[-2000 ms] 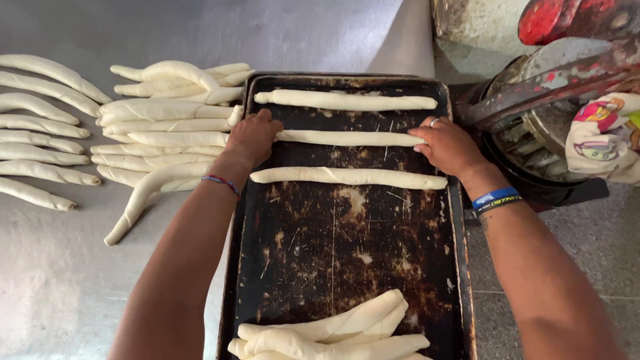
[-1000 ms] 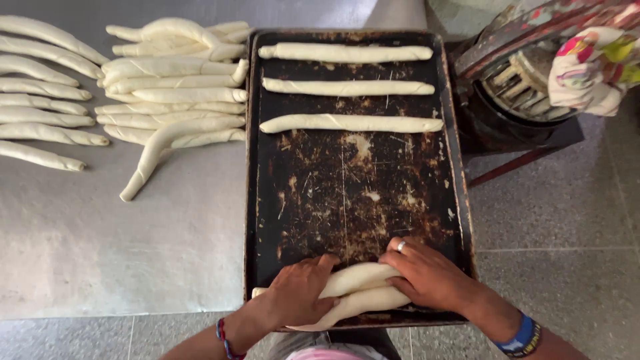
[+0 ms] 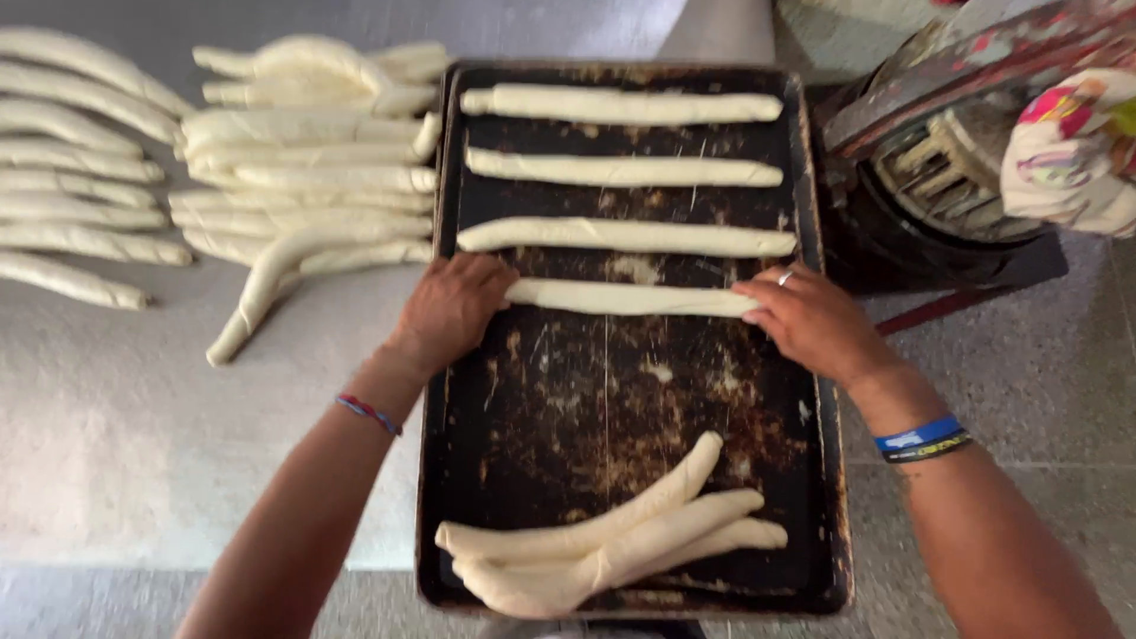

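A long dough strand [image 3: 626, 298] lies crosswise over a dark, worn baking tray [image 3: 621, 382]. My left hand [image 3: 461, 297] grips its left end at the tray's left rim, and my right hand [image 3: 790, 311] holds its right end near the right rim. Just beyond it, three more strands lie roughly parallel and apart, the nearest being a slightly curved dough strand [image 3: 626, 236]. Several strands form a loose pile of dough [image 3: 612, 550] at the tray's near end, touching one another.
Left of the tray, a metal table [image 3: 293, 461] bears a heap of dough strands [image 3: 302, 177] and a row of separate strands [image 3: 71, 204]. To the right stand a machine with a worn painted frame [image 3: 941, 177] and a patterned cloth [image 3: 1065, 160], above a speckled floor [image 3: 1003, 390].
Both hands have moved from the near pile, where they were one second ago, up the tray with a strand between them. Two seconds ago they held the middle of three strands.
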